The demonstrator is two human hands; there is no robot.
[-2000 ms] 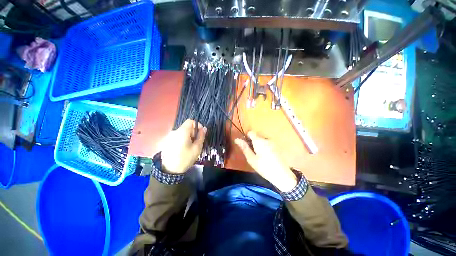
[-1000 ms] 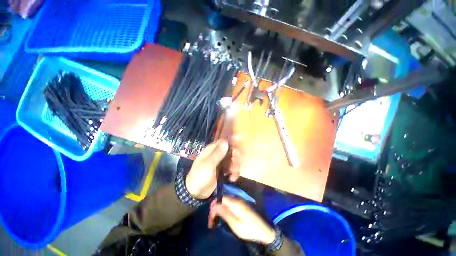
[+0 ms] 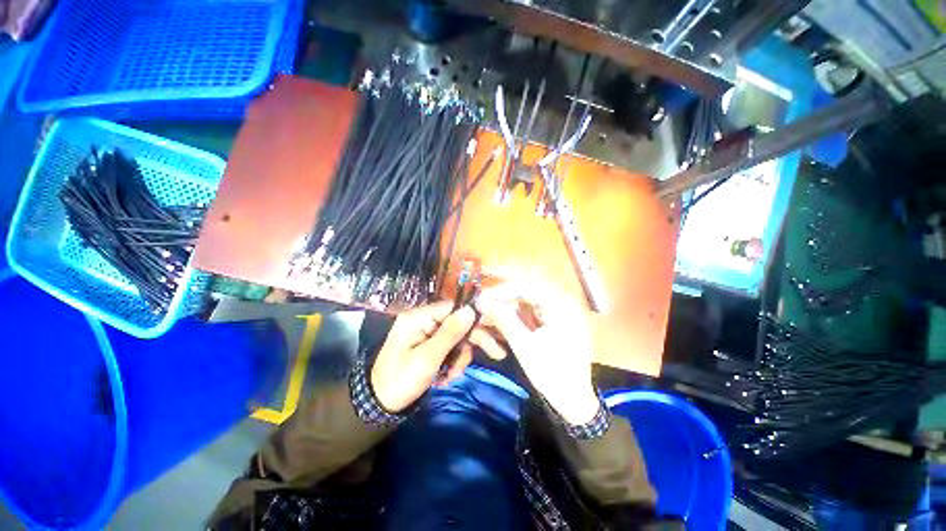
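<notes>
My left hand (image 3: pixel 417 353) holds black cables by their metal-ended tips, just past the front edge of the orange-brown work board (image 3: pixel 633 270). My right hand (image 3: pixel 539 342) is beside it, overexposed, with its fingertips at the same metal ends; whether it grips them is not clear. A wide row of black cables (image 3: pixel 389 187) with silvery ends lies on the left of the board. Pliers (image 3: pixel 524 171) with pale handles in an open V lie at the machine edge. A narrow silver loading bar (image 3: pixel 576 249) lies on the board to the right of the row.
A light-blue basket (image 3: pixel 36 207) with black cables is at left, a deep-blue basket (image 3: pixel 156 52) behind it. Blue tubs (image 3: pixel 62 404) stand below on both sides. The steel machine (image 3: pixel 622 42) is beyond the board. A black cable heap (image 3: pixel 830 384) lies at right.
The view has turned and shifted. My hands have come from apart over the board to together at its front edge, with cable ends now held up between them.
</notes>
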